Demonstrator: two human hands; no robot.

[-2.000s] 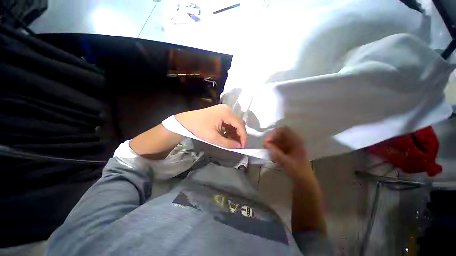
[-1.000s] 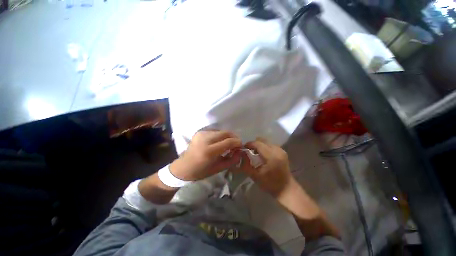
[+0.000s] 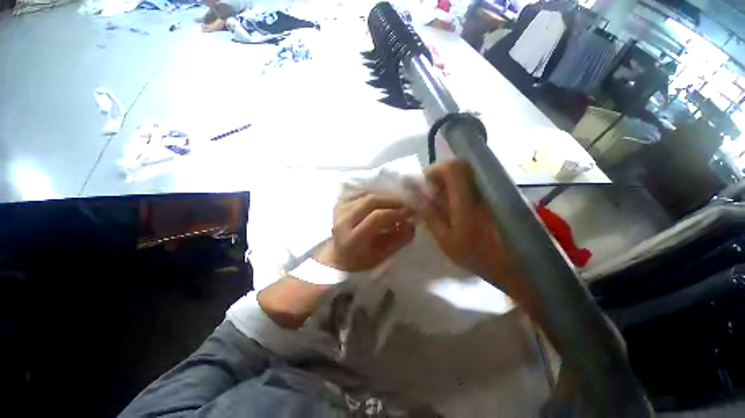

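A white garment (image 3: 457,351) hangs in front of me below the rail (image 3: 531,237). A black hanger hook (image 3: 456,122) loops over the rail above it. My left hand (image 3: 368,233) holds the garment's upper edge, with a white band (image 3: 318,271) around the wrist. My right hand (image 3: 457,208) grips the same edge close beside it, just under the hook, its forearm partly behind the rail. The cloth between the fingertips is blurred, and I cannot tell whether anything small is held there.
Bunched black hooks (image 3: 396,49) sit farther along the rail. The white table (image 3: 188,73) bears a thin dark stick (image 3: 231,132) and crumpled scraps (image 3: 155,148). A red bundle (image 3: 564,237) lies beyond the rail. Dark garments (image 3: 686,326) are at right. A person's hand (image 3: 216,16) shows at the far table edge.
The view has lifted and shows more of the rail and table. My hands have moved up beside the hook, and the garment now hangs in front of my body.
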